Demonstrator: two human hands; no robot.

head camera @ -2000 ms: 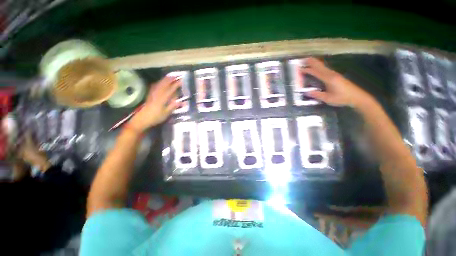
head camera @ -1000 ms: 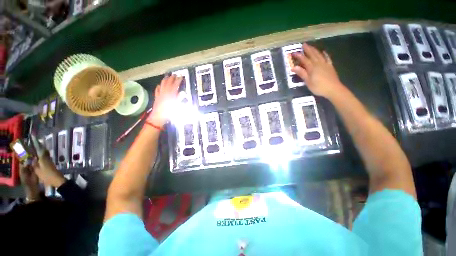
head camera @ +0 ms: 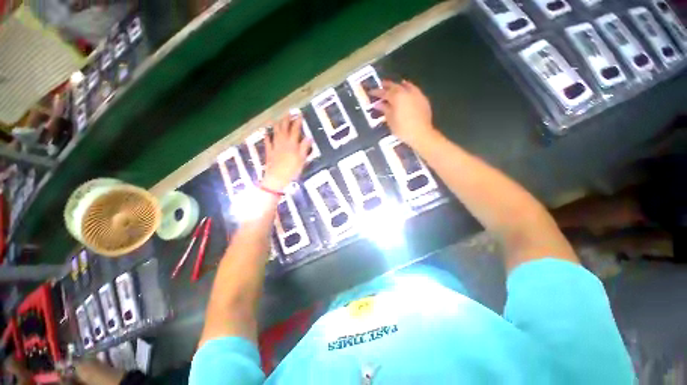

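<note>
A clear blister tray (head camera: 310, 259) lies in front of me with two rows of phones face down. The phone backs have white rims and a dark oval at one end. My left hand (head camera: 286, 154) lies over phones in the far row, fingers spread, covering part of them. My right hand (head camera: 404, 107) is at the right end of the far row, its fingertips on or just over the last phone back (head camera: 367, 92); contact is unclear. Glare hides parts of the tray.
A small fan (head camera: 120, 219) with a pale green ring (head camera: 178, 214) stands left. A red marker (head camera: 201, 250) and thinner pen lie beside it. Trays of phones sit at right (head camera: 557, 124) and lower left (head camera: 154, 289). A green belt (head camera: 226, 98) runs behind. Another person's hand (head camera: 98, 370) shows lower left.
The view has turned, so the tray now slants up to the right. My left hand has moved from the far row's left end toward its middle. My right hand stays at the right end.
</note>
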